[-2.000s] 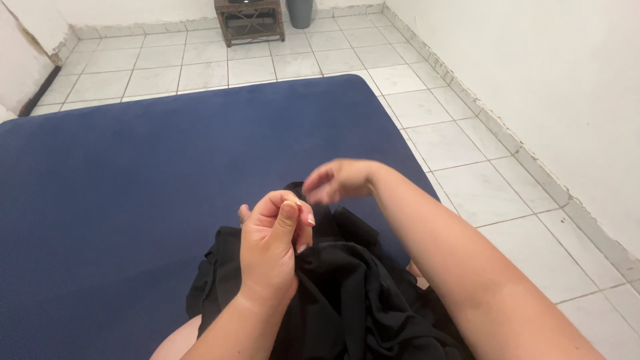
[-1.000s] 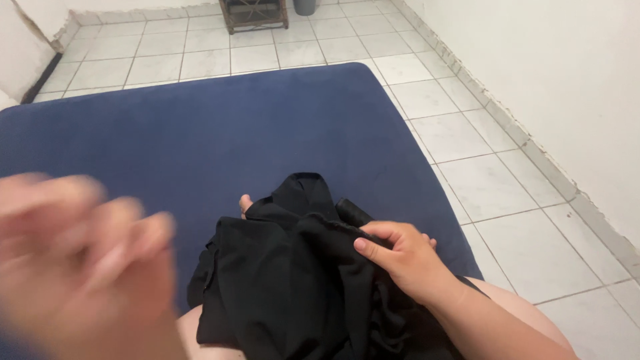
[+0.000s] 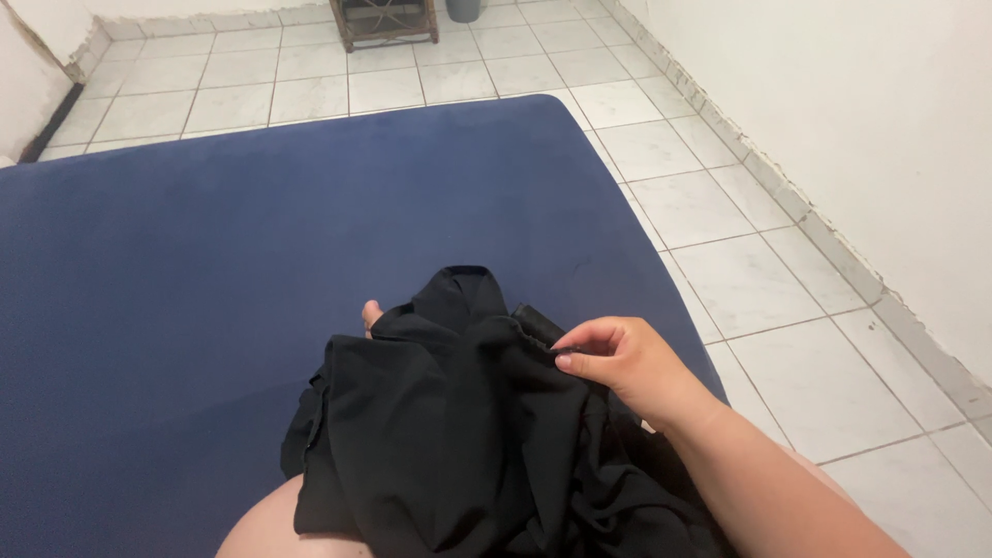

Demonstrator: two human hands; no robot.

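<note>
Black fabric [image 3: 434, 418], bunched in loose folds, lies over my lap and bare legs. My right hand [image 3: 620, 364] pinches a seam or edge of it between thumb and fingertips, at the right side of the upper folds. My left hand is out of the picture. A small dark object [image 3: 536, 322], perhaps a strap or part of the cloth, pokes out behind the folds beside my right fingertips. Skin tips, likely toes [image 3: 372, 311], show past the fabric's upper left edge.
I sit on a mattress with a blue cover [image 3: 310, 209], its right edge beside my right arm. White floor tiles [image 3: 736, 271] run along a white wall [image 3: 876, 132]. A wooden stand [image 3: 387, 35] and a grey bin [image 3: 463, 9] are at the far end.
My left hand, blurred at the left a second ago, has gone out of view. My right hand came down onto the fabric after two seconds ago and now pinches its edge.
</note>
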